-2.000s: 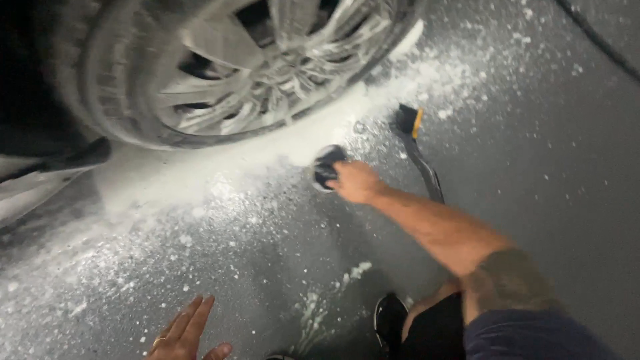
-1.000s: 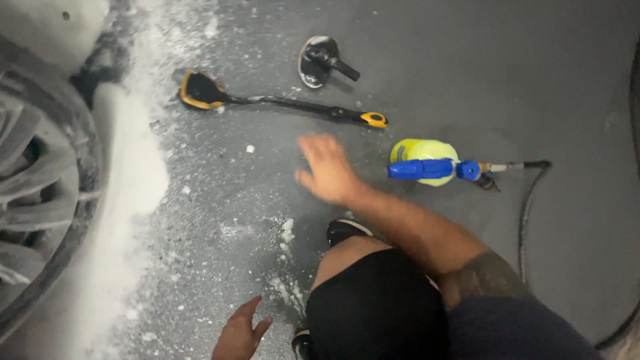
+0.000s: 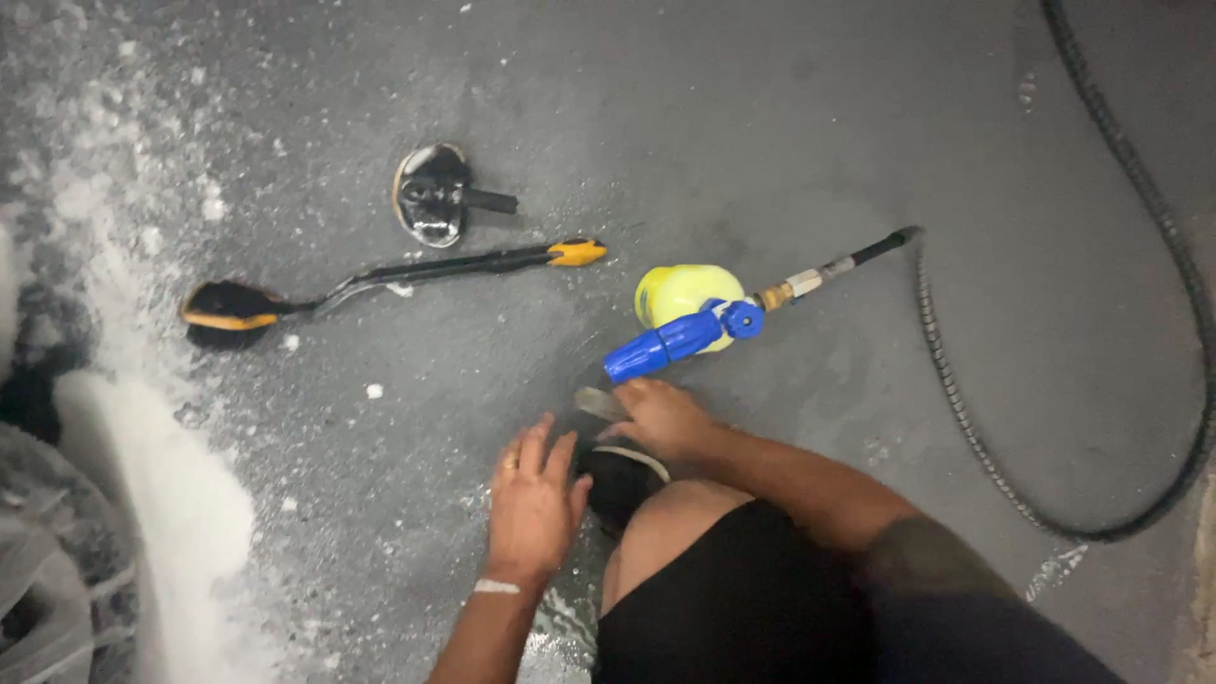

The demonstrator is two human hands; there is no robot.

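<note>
My right hand (image 3: 660,418) is closed around a small, blurred object with a pale, flat end (image 3: 598,404), just in front of my shoe. Its exact kind cannot be told. Beside it on the left is my left hand (image 3: 534,494), fingers apart and empty, with a ring and a pale wristband. Close above my right hand lies a blue foam sprayer head (image 3: 676,344) on a yellow bottle (image 3: 692,290). A long-handled black and yellow brush (image 3: 456,266) rests on the wet floor, below a round black tool with a short handle (image 3: 435,195).
A black hose (image 3: 1130,161) loops on the right and joins the sprayer's brass fitting (image 3: 774,297). White foam (image 3: 180,513) covers the floor at the left, next to a foamy car wheel (image 3: 47,560). My black shoe (image 3: 617,484) is under my hands.
The round black tool, in my right hand two seconds ago, lies on the floor. My right hand, empty a second ago, has moved down and closed on the pale-ended object. My left hand has come close beside it.
</note>
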